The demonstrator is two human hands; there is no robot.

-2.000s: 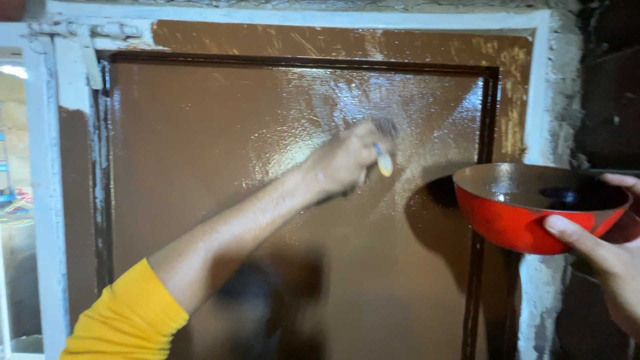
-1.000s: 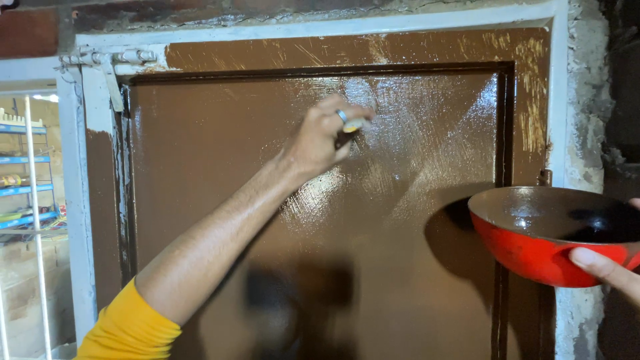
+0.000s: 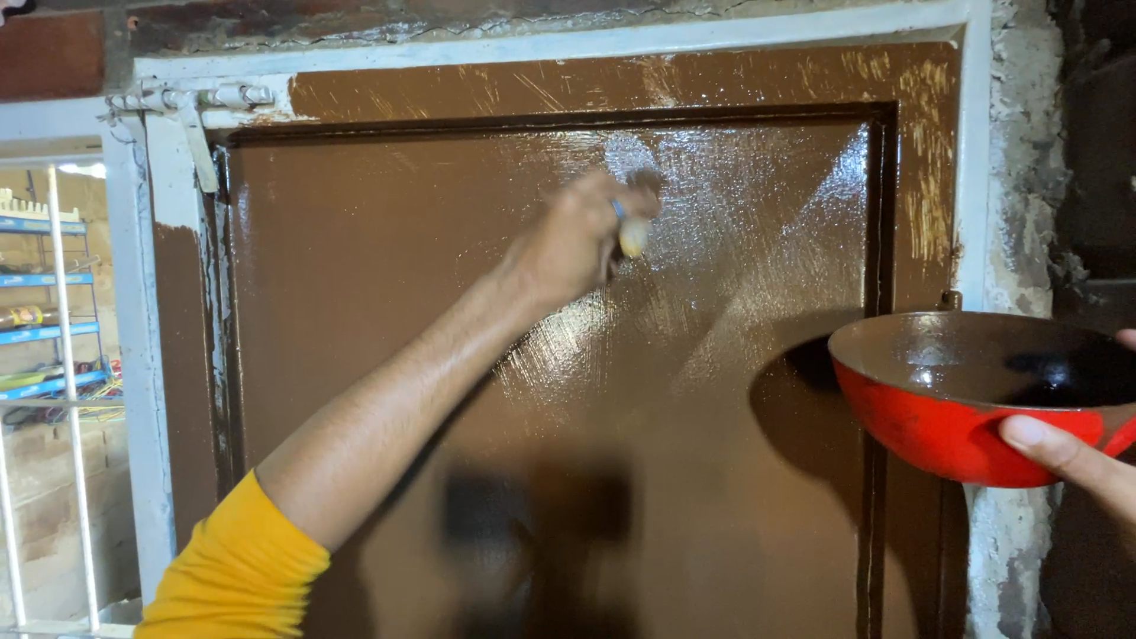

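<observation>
My left hand (image 3: 572,232), below a yellow sleeve, is closed around a paintbrush (image 3: 633,238); the brush's pale handle end shows, while its bristles are blurred against the upper part of a brown door panel (image 3: 373,266). Wet, glossy paint with streaks covers the panel around the hand. At the right, my right hand (image 3: 1065,457) holds a red bowl (image 3: 958,439) from below and the side, its thumb on the outer wall. Dark brown paint (image 3: 958,351) lies in the bowl. Part of the right hand is out of the frame.
A pale blue-white frame (image 3: 550,43) surrounds the door, with a bolt latch (image 3: 191,99) at upper left. Rough cement (image 3: 1021,177) borders it on the right. Beyond white window bars (image 3: 64,355) at the left stand blue shelves (image 3: 49,280) with goods.
My left hand has stayed at the upper panel, shifting a little with the brush. The bowl remains in my right hand at the right.
</observation>
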